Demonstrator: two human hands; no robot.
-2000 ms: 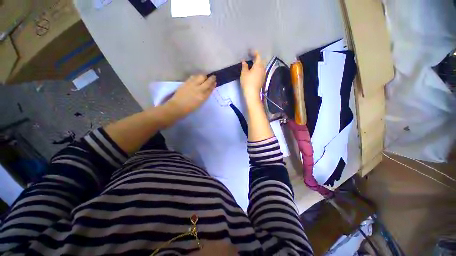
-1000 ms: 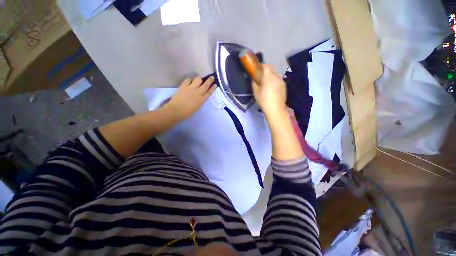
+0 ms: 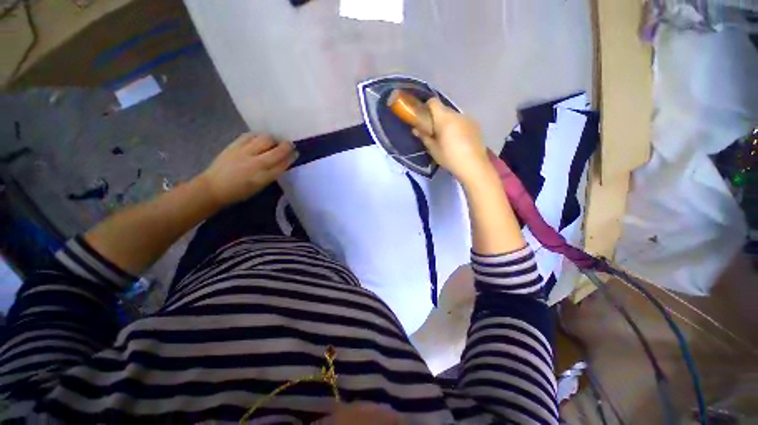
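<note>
A large white sleeve panel lies on the pale table in front of me. A dark band runs along its far straight end, and a thin dark seam line runs down it towards me. My left hand lies at the band's left end, fingertips pressing or gripping the edge. My right hand grips the orange handle of the steam iron. The iron rests over the right part of the band and hides it. A maroon wrapped hose trails from the iron under my right forearm.
A black and white stack of panels lies right of the iron. Beyond it are a tan board strip and white plastic sheeting. A white paper slip lies at the table's far side. Dark and blue-green lines hang at the lower right.
My right hand took hold of the iron and brought it left onto the dark band. My left hand has moved left along the band to its end, uncovering more of it.
</note>
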